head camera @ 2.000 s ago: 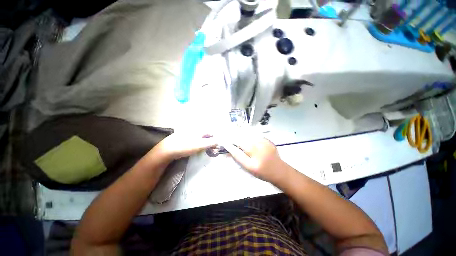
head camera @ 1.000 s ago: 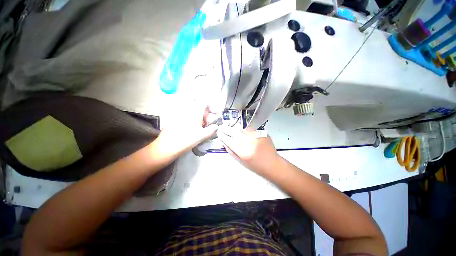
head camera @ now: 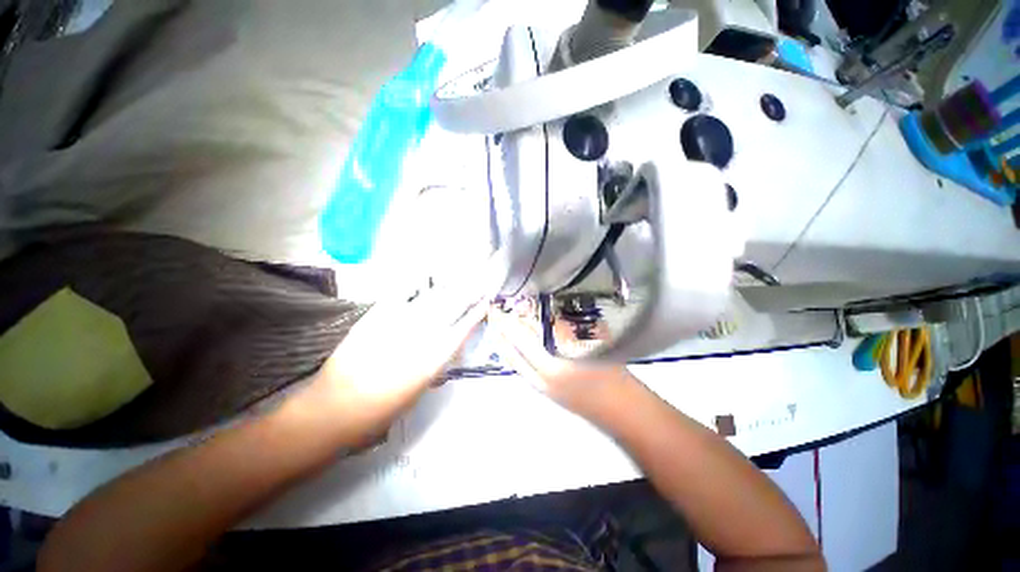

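My left hand (head camera: 408, 335) lies near the needle area of the white sewing machine (head camera: 626, 212), its fingers stretched toward the needle and washed out by glare. My right hand (head camera: 559, 363) meets it from the right, its fingertips close to the left ones and partly behind the machine's white guard. What the fingertips touch or hold cannot be made out. The grey-brown garment panel (head camera: 224, 123) spreads to the left, with its dark face (head camera: 213, 324) folded up beside my left hand. A yellow-green patch (head camera: 69, 360) lies on the dark face.
A bright blue lamp (head camera: 380, 156) stands over the cloth left of the machine head. Orange-handled scissors (head camera: 906, 361) lie at the table's right end. A blue tray (head camera: 960, 162) with a reel sits on the machine top. A printed ruler runs along the white table's (head camera: 537, 469) front edge.
The view has shifted closer to the machine. The white guard or lever beside the needle appears lower and larger, now overlapping the area by my right hand. My left hand lies flatter.
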